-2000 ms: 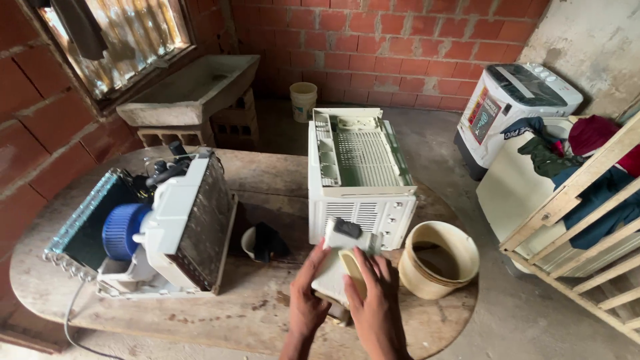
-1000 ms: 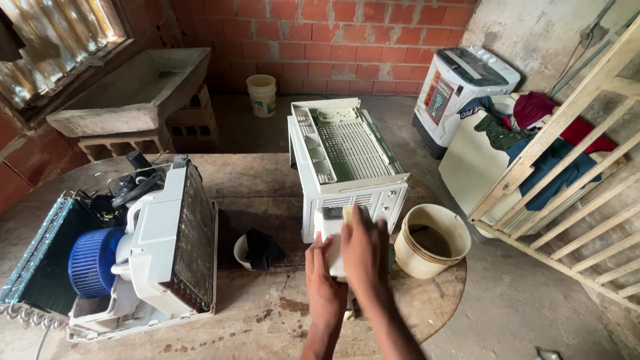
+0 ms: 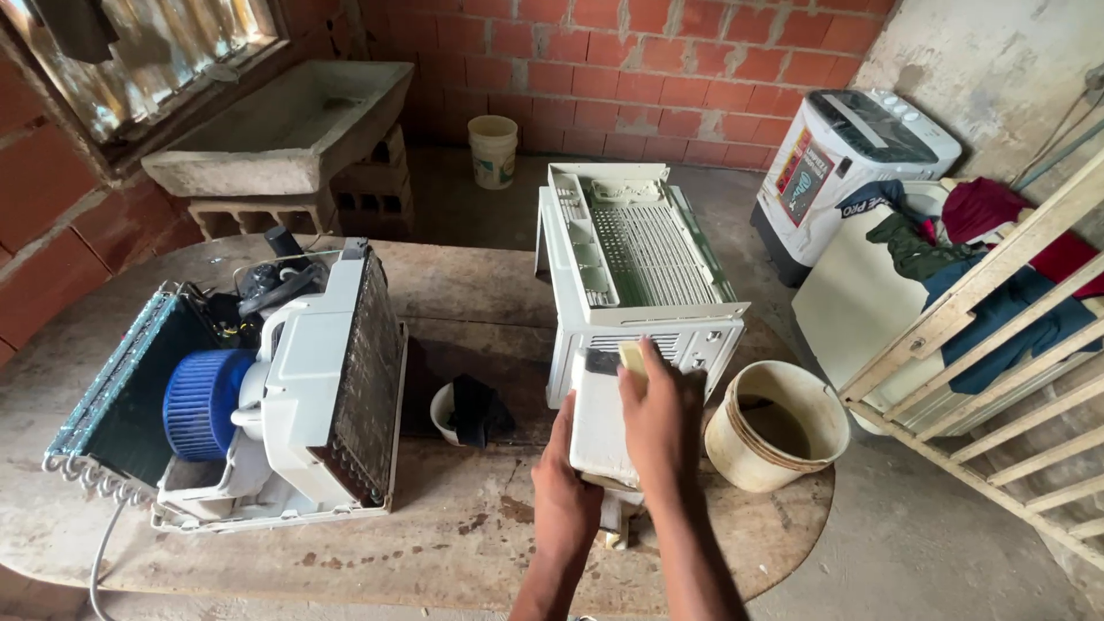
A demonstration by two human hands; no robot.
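My left hand (image 3: 565, 470) grips the lower left edge of a white plastic box-like part (image 3: 601, 423) with a dark patch at its top. My right hand (image 3: 660, 405) lies over the part's right side, its fingers on a yellowish sponge or pad (image 3: 634, 358) at the upper edge. Just beyond stands a white air-conditioner casing (image 3: 561, 345) with a grille and tray on top. To the right is a round plastic bucket (image 3: 733, 431) with murky liquid. A small white cup (image 3: 443, 412) with a black cloth (image 3: 479, 410) sits to the left.
On the left of the wooden table (image 3: 457, 509) rests an opened air-conditioner unit (image 3: 302, 379) with a blue blower wheel (image 3: 200, 405). A concrete sink (image 3: 241, 164), a pail (image 3: 492, 159), a washing machine (image 3: 828, 181), piled clothes (image 3: 992, 276) and a barred gate (image 3: 914, 345) surround it.
The yellowish pad has moved from low on the white part to its upper edge, under my right hand. My left hand still holds the part.
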